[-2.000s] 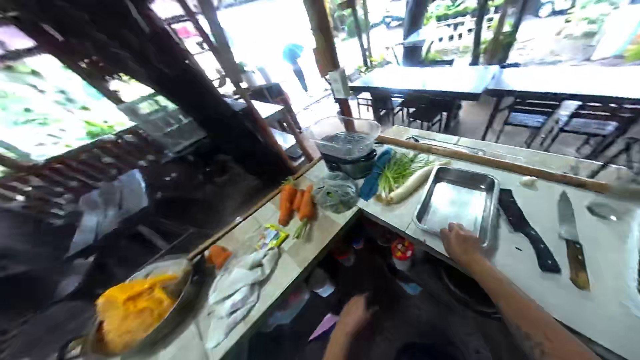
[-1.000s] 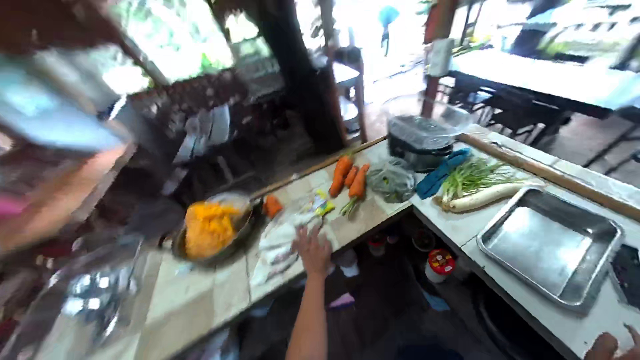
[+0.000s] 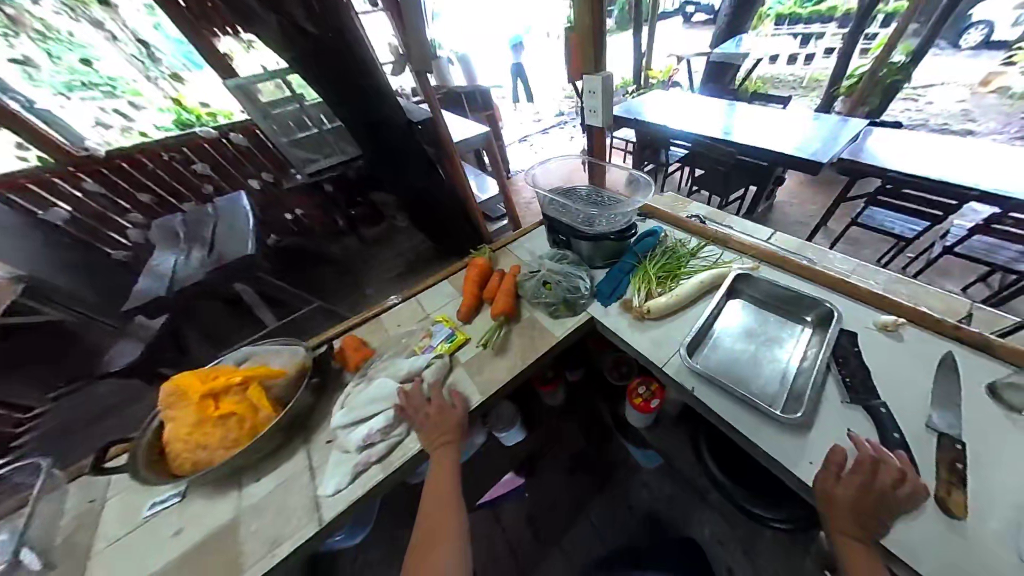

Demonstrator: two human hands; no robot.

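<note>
My left hand [image 3: 433, 414] rests with spread fingers on the right edge of a crumpled white cloth [image 3: 376, 424] on the tiled counter. My right hand [image 3: 870, 488] is over the white counter at the right, its fingers apart, close to the black handle of a dark-bladed knife [image 3: 858, 372]. Right of it lies a knife with a wooden handle [image 3: 950, 476]. An empty metal tray [image 3: 760, 344] sits left of the knives. A white radish [image 3: 686, 293] and green onions [image 3: 668, 264] lie beyond it. Carrots [image 3: 476, 286] and a yellow packet [image 3: 444, 336] are behind the cloth.
A metal pan [image 3: 300, 400] holds an orange plastic bag [image 3: 216, 416] at the left. A bag of greens [image 3: 556, 284], a blue cloth [image 3: 630, 268] and a clear plastic basin [image 3: 590, 192] stand near the corner. A wooden rail [image 3: 848, 280] edges the counter. A red-lidded tub [image 3: 645, 400] is below.
My left hand has gone from above the gap between the counters to the white cloth. My right hand has left the metal tray's near edge and is now by the knives.
</note>
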